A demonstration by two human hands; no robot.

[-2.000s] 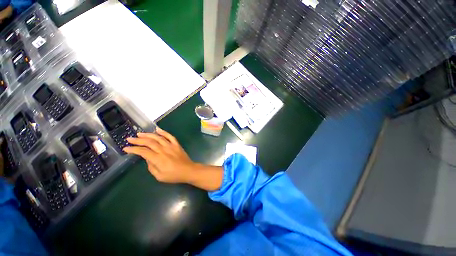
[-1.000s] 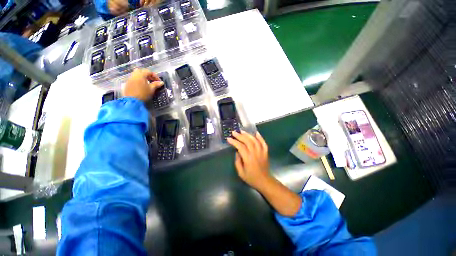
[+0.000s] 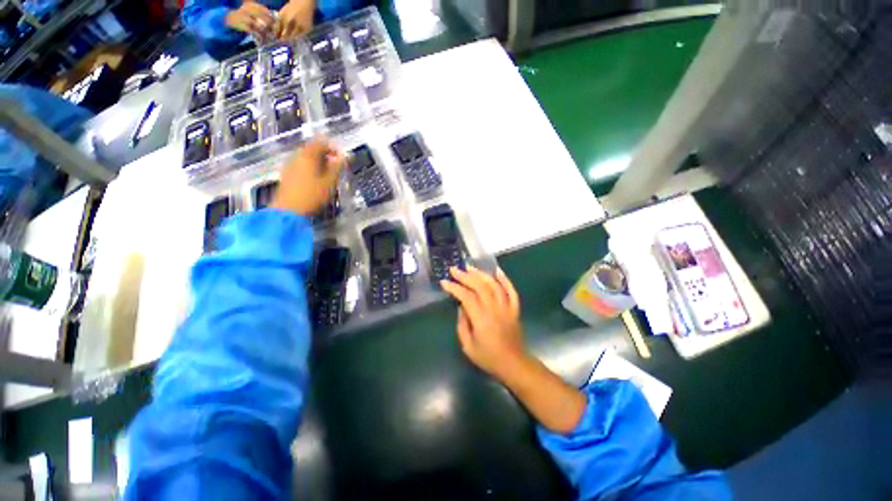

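Observation:
A clear blister tray [image 3: 477,256] holds black keypad phones face up. My left hand [image 3: 308,178] is over its far row, fingertips beside a phone [image 3: 370,176]; it is blurred and whether it holds something cannot be told. It hides part of the phones below it. My right hand [image 3: 489,318] lies at the near right corner of the tray, fingertips on the lower end of a phone [image 3: 443,235], holding nothing visible. The near-row phones at left are partly hidden by my left sleeve.
Another tray [image 3: 191,176] of phones stands beyond. A person's hands [image 3: 274,20] are at the far side. At right are a solvent bottle [image 3: 599,292], a yellow stick [image 3: 636,333], a white card [image 3: 636,382] and a booklet [image 3: 753,303] under a phone picture [image 3: 702,279]. A post [image 3: 675,122] stands behind.
Since one second ago my left hand has moved right along the far row. My right hand has stayed at the tray corner. Earlier the view turned left, bringing my left hand into view.

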